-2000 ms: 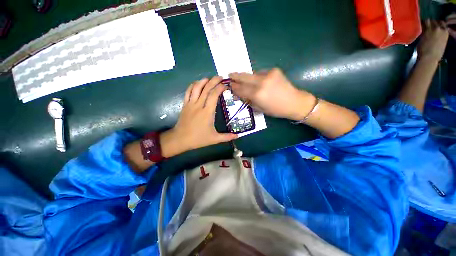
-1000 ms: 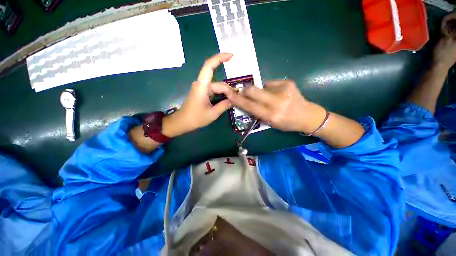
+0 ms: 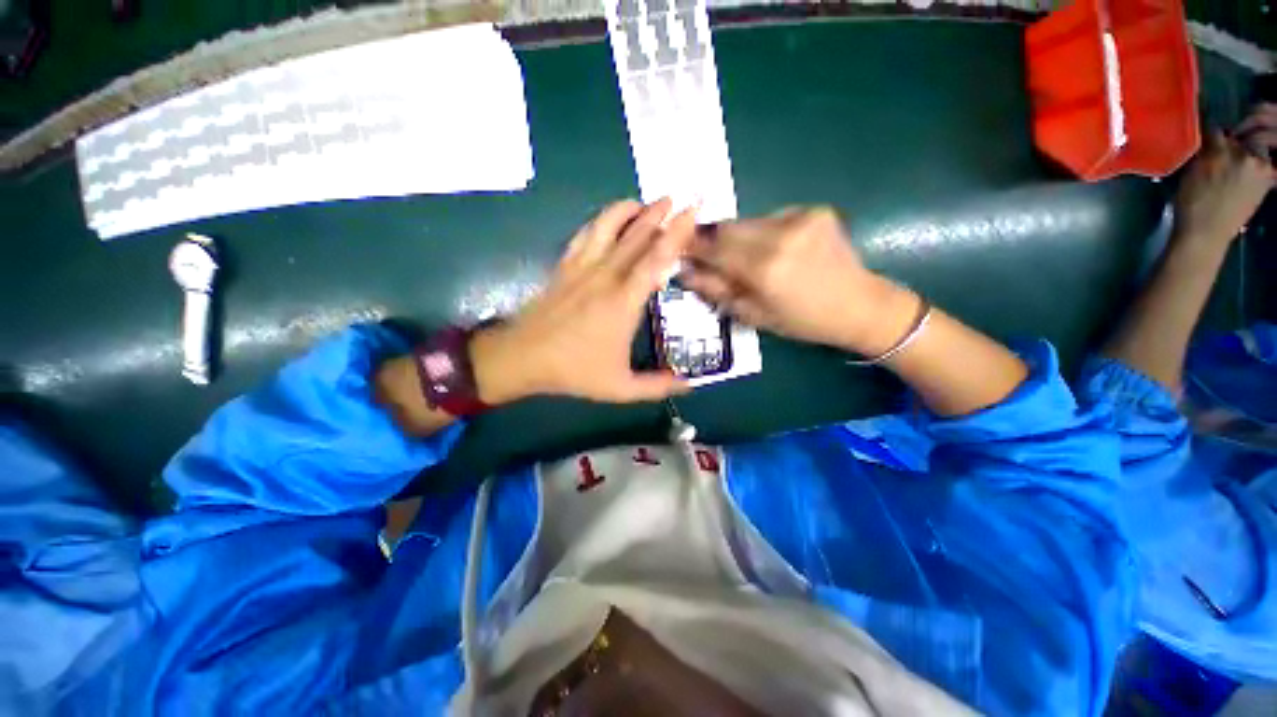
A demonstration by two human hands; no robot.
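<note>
An open phone assembly (image 3: 693,336), dark-framed with silver and white inside, lies on the near end of a white sticker strip (image 3: 679,140) with grey shapes at its far end. My left hand (image 3: 595,311) holds the phone by its left side, thumb at the near end and fingers at the far end. My right hand (image 3: 796,276) is blurred over the phone's far right part, its fingers bent together. I cannot tell whether it holds tweezers. The hands cover the phone's far end.
A fanned stack of sticker sheets (image 3: 308,129) lies at the back left, with a wristwatch (image 3: 195,308) nearer me. A red plastic bin (image 3: 1113,87) stands at the back right. A neighbour's hand and bare forearm (image 3: 1207,210) show at the right edge.
My left hand has gone from raised beside the phone, fingertips near my right hand, back to holding the phone. The dark tool seen at the phone's near end no longer shows there.
</note>
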